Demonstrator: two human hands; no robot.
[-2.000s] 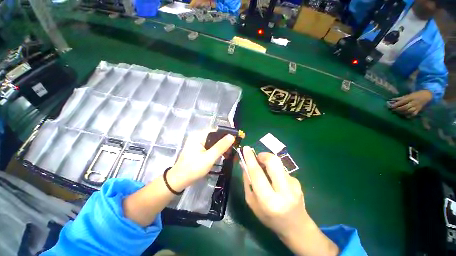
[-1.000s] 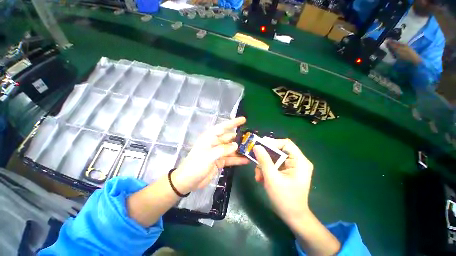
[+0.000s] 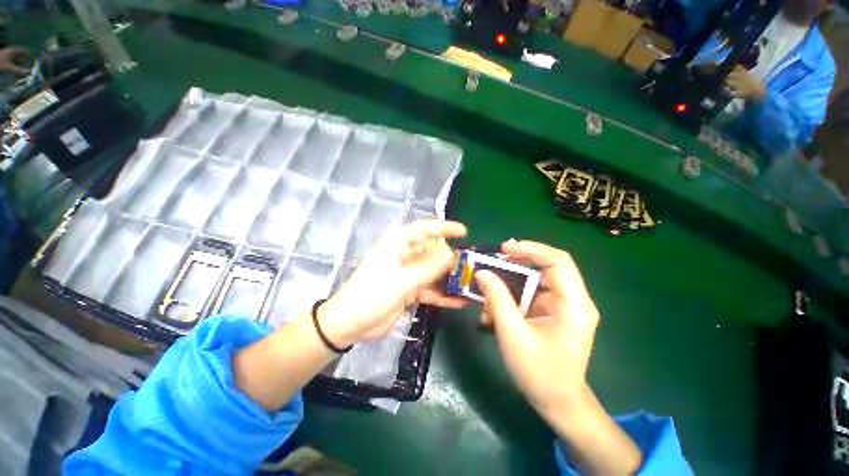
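A display module [image 3: 515, 280] with a white border lies over a dark housing, near the middle of the view. An orange flex and a blue piece show at its left end. My right hand [image 3: 549, 316] holds it, thumb on the screen and fingers behind the far edge. My left hand [image 3: 396, 284] is at its left end, fingers around that end; the fingertips partly hide each other. The parts tray [image 3: 421, 358] with a whitish liner is at left, and two black-and-gold housings [image 3: 194, 286] sit in its near row.
A loose pile of housings [image 3: 599, 195] lies on the green surface beyond my right hand. A rail with small clear pieces [image 3: 594, 124] crosses behind. A black box [image 3: 791, 400] is at the right edge. A person in blue [image 3: 791, 88] and red-lit devices are opposite.
Since two seconds ago, the white-bordered display from the green surface has come into my right hand. My left hand has turned palm-up. The housing pile has shifted right in view.
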